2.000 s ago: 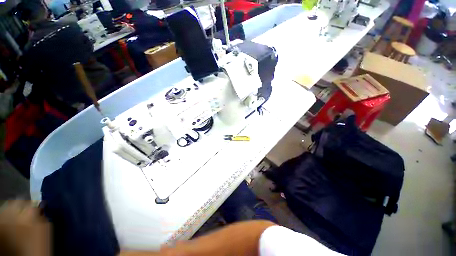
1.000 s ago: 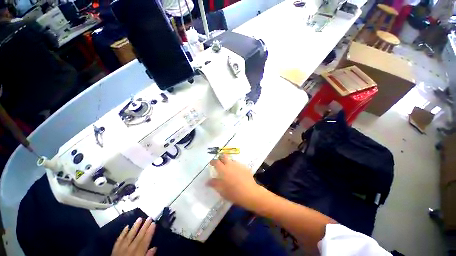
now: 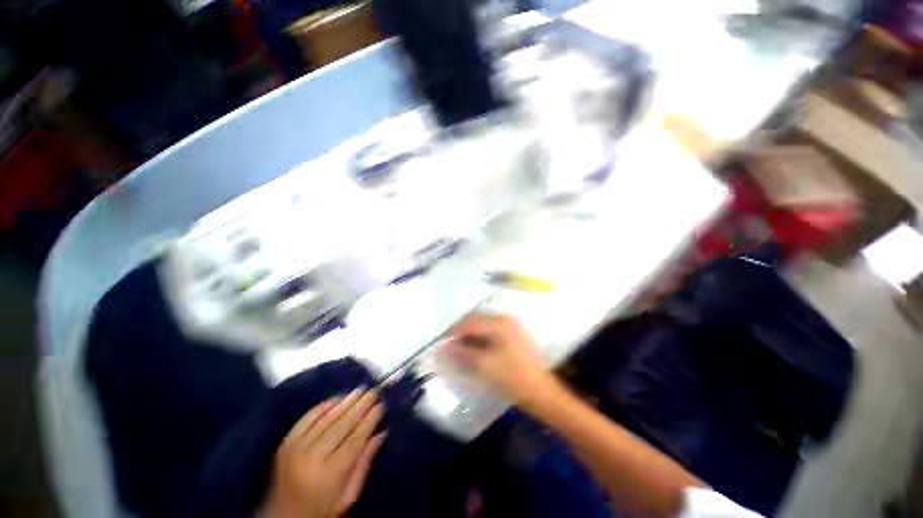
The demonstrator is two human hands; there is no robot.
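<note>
A large dark cloth [image 3: 172, 395] lies left of and in front of the needle end of the white sewing machine [image 3: 445, 182]. My left hand [image 3: 329, 450] lies on the cloth with its fingers stretched out, at the front of the needle area. My right hand [image 3: 491, 354] is over the table's front part, its fingers curled; blur hides whether it holds anything. The yellow-handled thread snips [image 3: 521, 282] lie on the table just beyond my right hand. The frame is strongly blurred, and the needle and presser foot cannot be made out.
A pale blue trough [image 3: 243, 132] curves along the table's back and left. A black upright rectangle [image 3: 440, 61] stands above the machine. A dark garment pile [image 3: 749, 364] lies right of and below the table. A red stool-like object [image 3: 820, 225] and a cardboard box [image 3: 850, 137] stand at the right.
The view has shifted, so the machine sits further right. My left hand still lies on the cloth. My right hand is now slightly farther from the snips, nearer the table's front edge.
</note>
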